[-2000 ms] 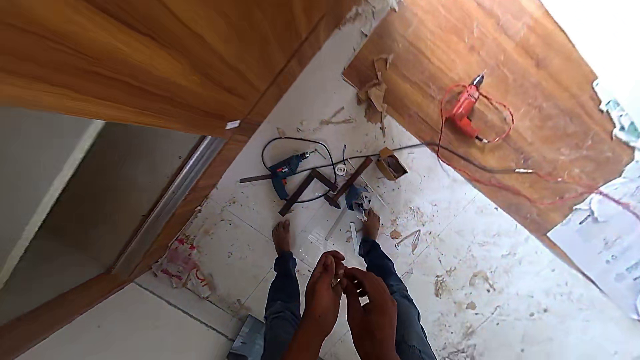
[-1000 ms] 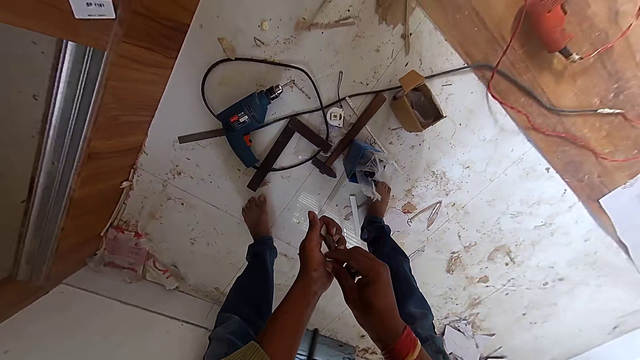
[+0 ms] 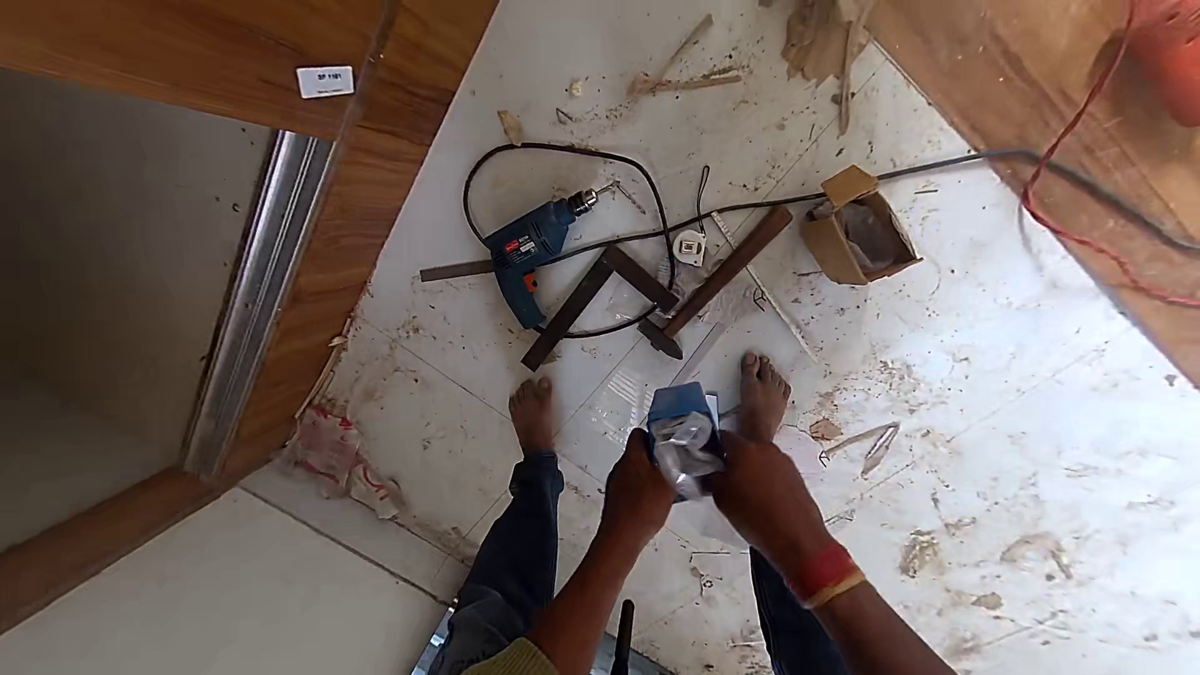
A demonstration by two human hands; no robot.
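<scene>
Between my feet and body, my left hand [image 3: 639,487] and my right hand [image 3: 757,483] hold a small blue box [image 3: 682,403] from both sides. Clear plastic packaging [image 3: 689,450] shows in its open top; what the plastic wraps cannot be made out. Beyond the box, a hammer [image 3: 727,272] with a wooden handle lies on the floor beside a dark metal try square [image 3: 581,309]. A blue corded power drill [image 3: 532,244] rests left of them over a flat metal strip [image 3: 455,271]. A white tape measure [image 3: 689,247] lies near the hammer handle.
An open cardboard box [image 3: 858,234] stands right of the hammer. Black cable runs past it onto a wooden board [image 3: 1022,56], where a red tool [image 3: 1167,56] lies partly in view. At left is a wood-faced cabinet [image 3: 328,225] with a metal drawer channel [image 3: 253,309]. Scraps litter the tiled floor.
The blue box, on the floor by my right foot a second ago, is now up in both my hands. Earlier my hands were together over a small item. The view has shifted.
</scene>
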